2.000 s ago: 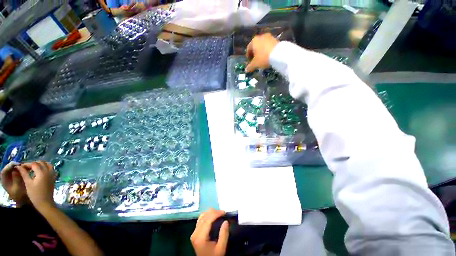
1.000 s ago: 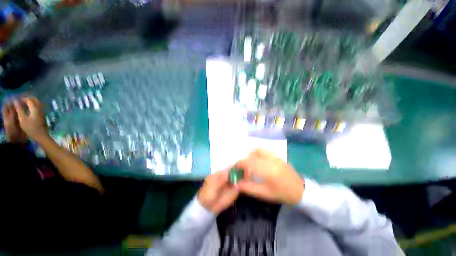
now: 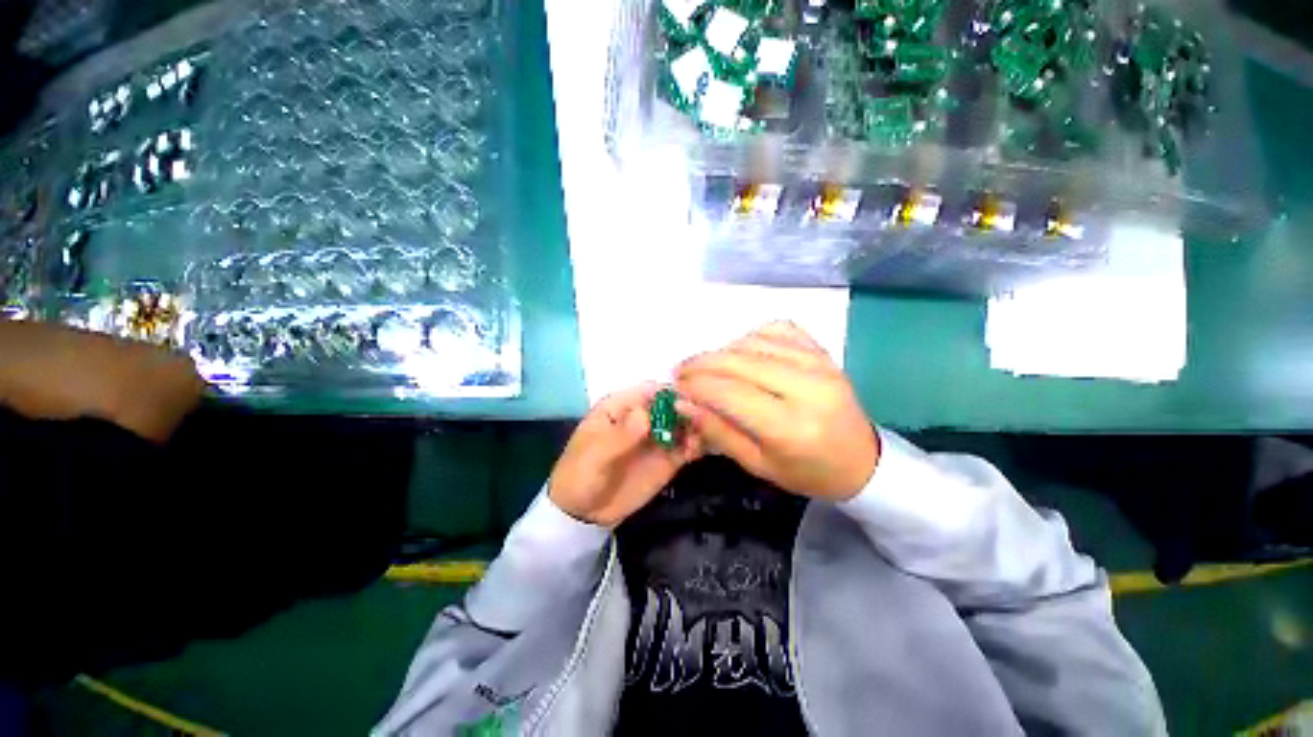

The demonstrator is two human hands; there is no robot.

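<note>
A small green circuit board [image 3: 664,418] stands between my hands, in front of my chest near the bench edge. My left hand [image 3: 611,458] grips it with the fingertips from the left. My right hand [image 3: 782,410] has its fingers curled against the board from the right; its fingertips are partly hidden, and whether they hold a small part I cannot tell. A clear compartment tray [image 3: 922,159] lies ahead, heaped with green boards [image 3: 1031,46]. White-faced boards [image 3: 720,104] lie in its left compartment.
White paper [image 3: 622,216] lies left of and under the tray; a smaller white stack [image 3: 1086,320] lies to the right. A round-pocket clear tray [image 3: 346,187] is at the left. A neighbour's forearm [image 3: 98,373] reaches in at the left edge, beside copper-gold parts [image 3: 149,313].
My right hand has come back from the compartment tray to meet my left hand at the board. The view has tilted down, so the trays sit higher in the picture.
</note>
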